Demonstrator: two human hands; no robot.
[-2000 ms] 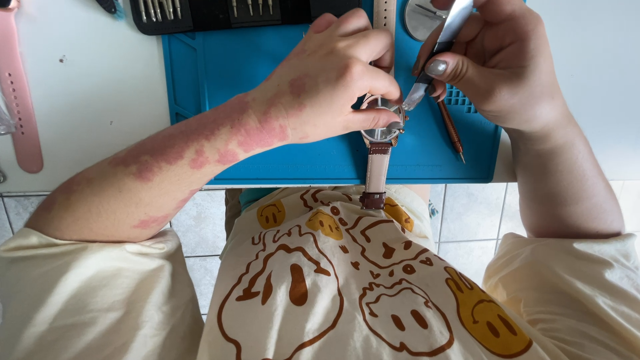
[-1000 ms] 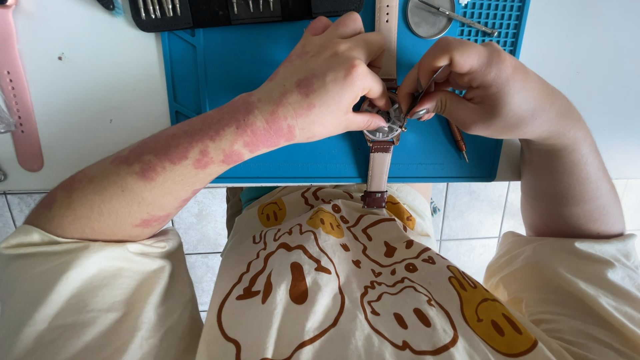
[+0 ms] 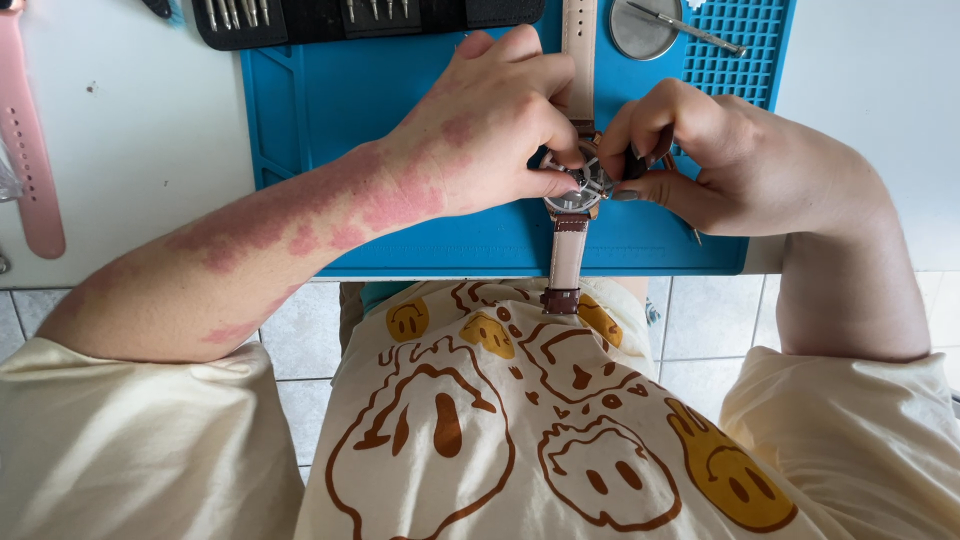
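Observation:
A wristwatch (image 3: 574,199) lies on the blue work mat (image 3: 405,251), its case open to view and its leather strap (image 3: 568,251) running up and down, the lower end over the table edge. My left hand (image 3: 510,127) grips the case, thumb and fingertip pressed on it from the left. At the case's right side, my right hand (image 3: 697,161) pinches a small dark tool (image 3: 636,163), its tip by the edge of the case. What the tool is cannot be told, as the fingers hide most of it.
A round metal dish (image 3: 637,34) stands at the upper right, with a precision screwdriver (image 3: 705,34) across it. A black case of screwdriver bits (image 3: 307,19) lies at the back. A pink watch strap (image 3: 34,165) is far left. Another thin tool (image 3: 691,231) lies partly under my right hand.
Two seconds ago my right hand held a broad silver-bladed tool above the watch; now it is lower, at the case's edge, with a small dark tool. My left hand has stayed on the watch.

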